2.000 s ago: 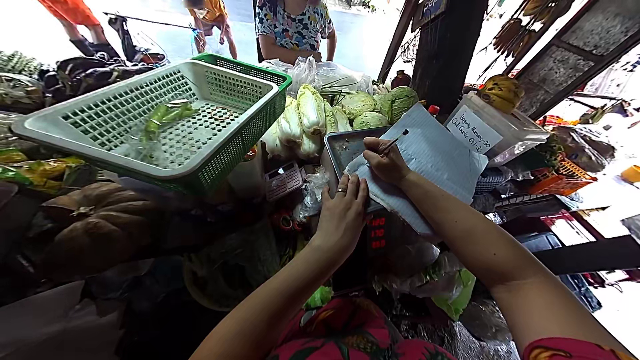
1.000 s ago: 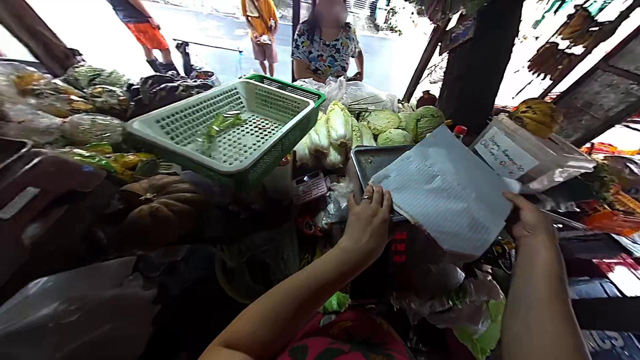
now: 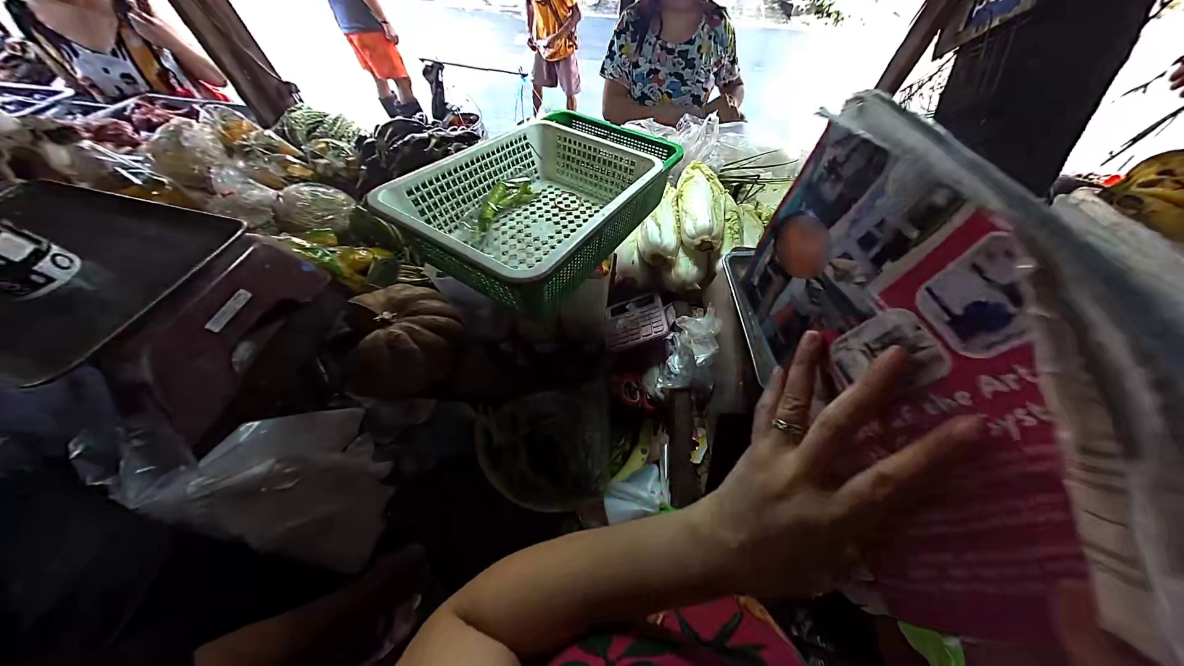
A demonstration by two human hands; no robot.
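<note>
A worn notebook (image 3: 962,518) with a pink printed cover and photos stands tilted at the right, its ragged pages toward the right edge. My left hand (image 3: 823,472), with a ring on one finger, lies against the cover with fingers spread. My right hand (image 3: 1087,624) shows only as a blurred part at the notebook's lower right edge; its fingers are mostly hidden. Behind the notebook, the metal tray (image 3: 743,310) of a scale is partly covered. A calculator (image 3: 638,322) lies left of the tray, beside a crumpled clear plastic bag (image 3: 692,347).
A white plastic basket (image 3: 444,217) with green peppers in a bag sits in a green one. Napa cabbages (image 3: 700,208) lie behind the tray. At left are a squash (image 3: 404,338), bagged vegetables (image 3: 319,208) and another scale's tray (image 3: 111,268). Several people are beyond the produce.
The notebook, lying with a lined page up before, is now raised with its cover showing. The pen seen in my right hand at first is no longer visible. The view has swung left.
</note>
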